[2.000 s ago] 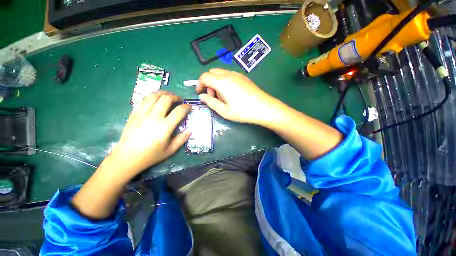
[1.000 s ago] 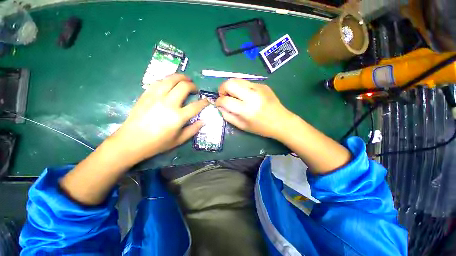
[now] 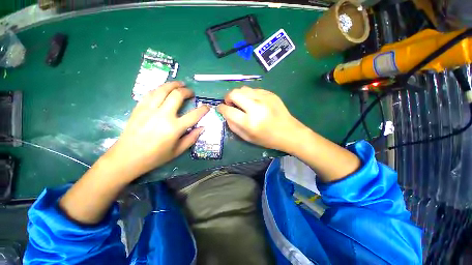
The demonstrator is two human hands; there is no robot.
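A dark phone housing with a bright board in it [image 3: 211,133] lies on the green mat near its front edge. My left hand [image 3: 158,127] rests along its left side, with fingertips on its upper part. My right hand [image 3: 259,116] is at its upper right corner, thumb and fingertip together near the top edge. Whether a small part is between the fingertips cannot be told. A second green and silver circuit board [image 3: 150,77] lies just beyond my left fingers. A pale slim tool [image 3: 227,77] lies on the mat beyond the housing.
A black rear frame [image 3: 216,41] with a small blue part [image 3: 244,50] and a battery [image 3: 275,50] lie farther back. A brown cup [image 3: 322,40] and orange electric screwdriver [image 3: 396,64] are at right. A small dark object [image 3: 56,49] and dark trays [image 3: 9,119] are at left.
The pale tool by my right fingers was laid on the mat. My right hand moved down to the housing's top, and my left fingertips moved onto its upper part. The camera view shifted.
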